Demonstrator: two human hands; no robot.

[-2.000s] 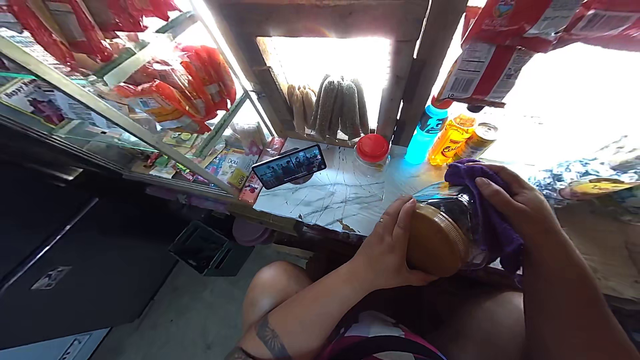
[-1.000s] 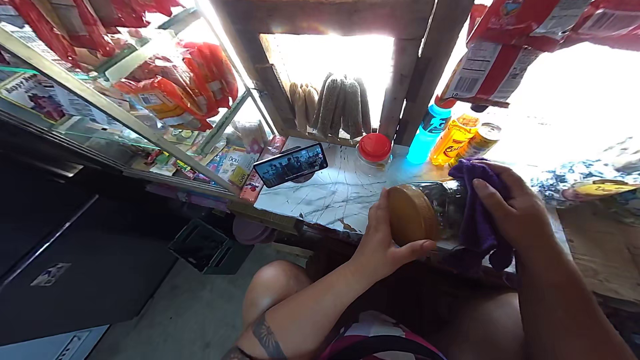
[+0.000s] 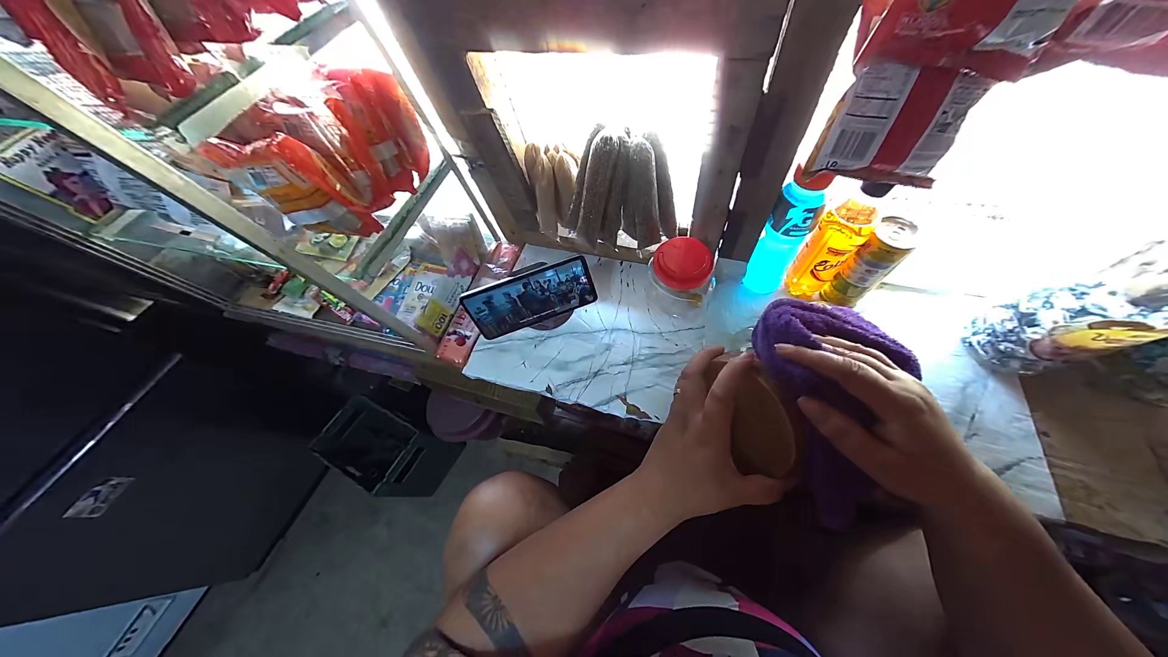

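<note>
Above my lap, my left hand [image 3: 707, 447] grips a jar by its round brown lid [image 3: 763, 424], which is turned toward the left. A purple cloth [image 3: 821, 338] is bunched over the jar's body and hides most of it. My right hand [image 3: 881, 415] presses the cloth against the jar, fingers spread over the fabric. The marble-patterned counter [image 3: 575, 365] lies just beyond both hands. On it, a clear jar with a red lid [image 3: 683, 265] stands past my left hand.
A phone [image 3: 529, 297] leans on the counter at left. Blue [image 3: 783, 237] and orange [image 3: 830, 248] drink bottles and a can [image 3: 871, 260] stand at the back right. Red packets [image 3: 903, 119] hang above them. A glass case is at left; a black crate [image 3: 388, 447] sits below.
The purple cloth and my right hand have moved left, closer to the lid. The lid, turned more toward the camera two seconds ago, now faces left. My left hand still grips it.
</note>
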